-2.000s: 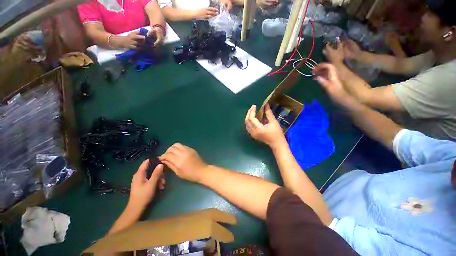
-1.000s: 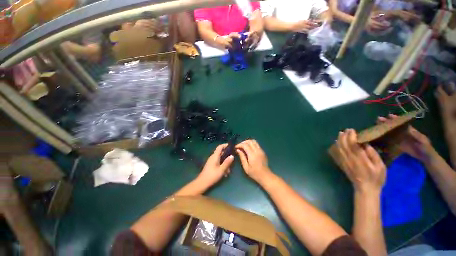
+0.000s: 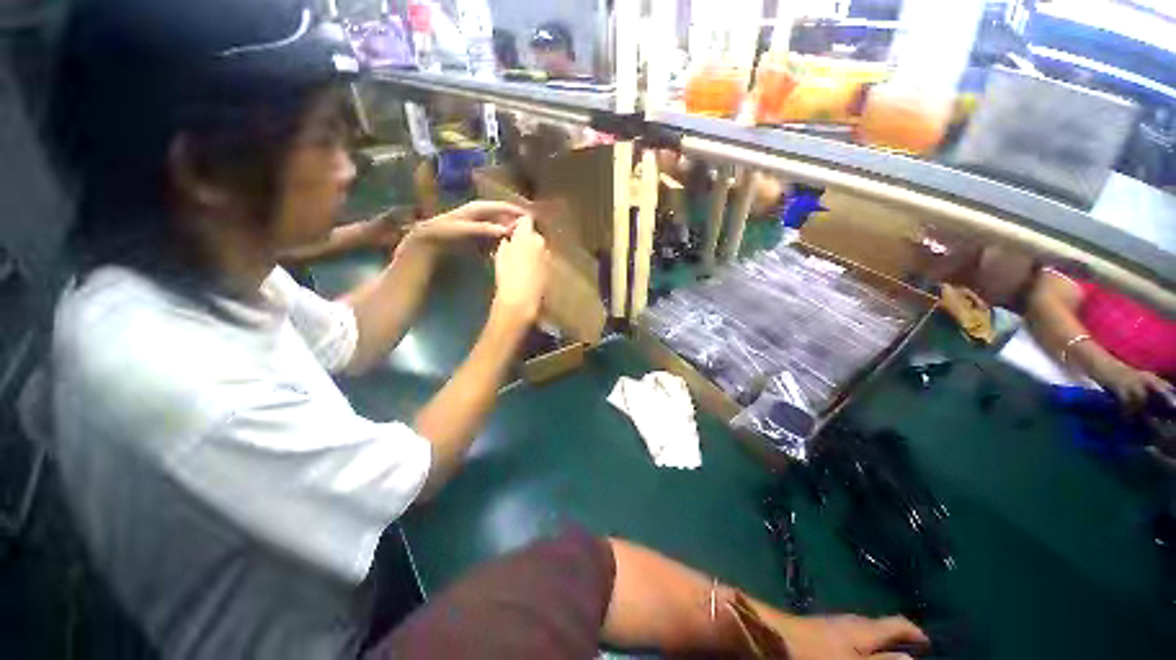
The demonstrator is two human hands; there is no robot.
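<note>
My left hand [image 3: 862, 637] is at the bottom edge, partly cut off, at the end of my bare forearm and dark brown sleeve. Its fingers point right, just below the pile of black cables [image 3: 890, 496]; whether it holds anything is hidden. A small brown piece [image 3: 754, 628] shows at my forearm; I cannot tell whether it is a box flap. My right hand is out of the picture.
The large carton tray [image 3: 926, 313] of clear plastic sleeves stands behind the pile. A white cloth rag [image 3: 660, 415] lies left of it. A person in a white shirt [image 3: 245, 426] sits left, hands near upright cardboard [image 3: 568, 245]. A raised shelf [image 3: 825, 152] crosses above.
The view has swung left, bringing the left neighbour into sight. My right hand and the open packing box have left the picture. My left hand now shows at the bottom edge.
</note>
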